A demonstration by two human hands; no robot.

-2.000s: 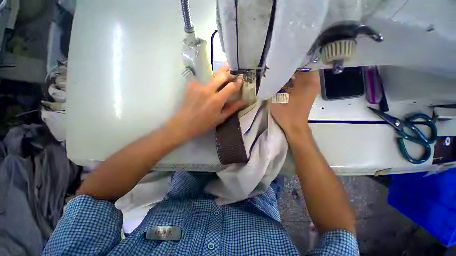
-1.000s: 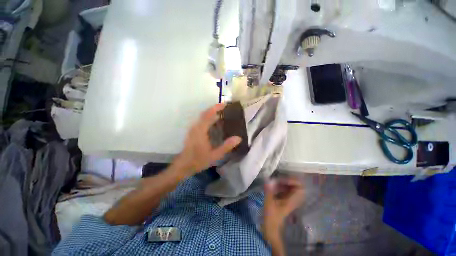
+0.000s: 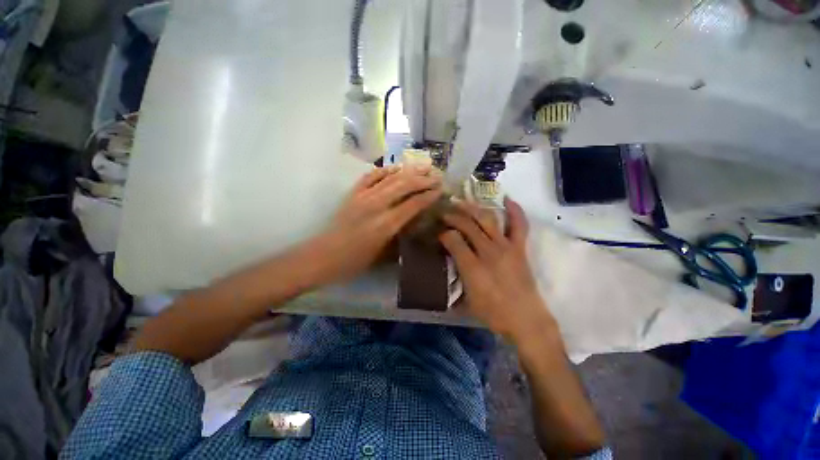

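Note:
The light beige garment piece lies under my right hand and spreads to the right over the table's front edge. The dark brown band hangs straight toward me from beneath my hands. My left hand presses on the cloth just in front of the needle area, fingers together. My right hand lies on the cloth beside it, fingertips near the left fingertips. The white sewing machine head stands over the work. The presser foot and needle are small and blurred; the fingers partly cover that spot.
A lamp on a ribbed neck stands left of the needle. A black rectangle, a purple object and teal-handled scissors lie on the right. A blue crate is below right. Grey cloth is heaped left.
My right hand has come up from below the table edge onto the cloth. My left hand has moved up toward the needle. The beige cloth now spreads out to the right.

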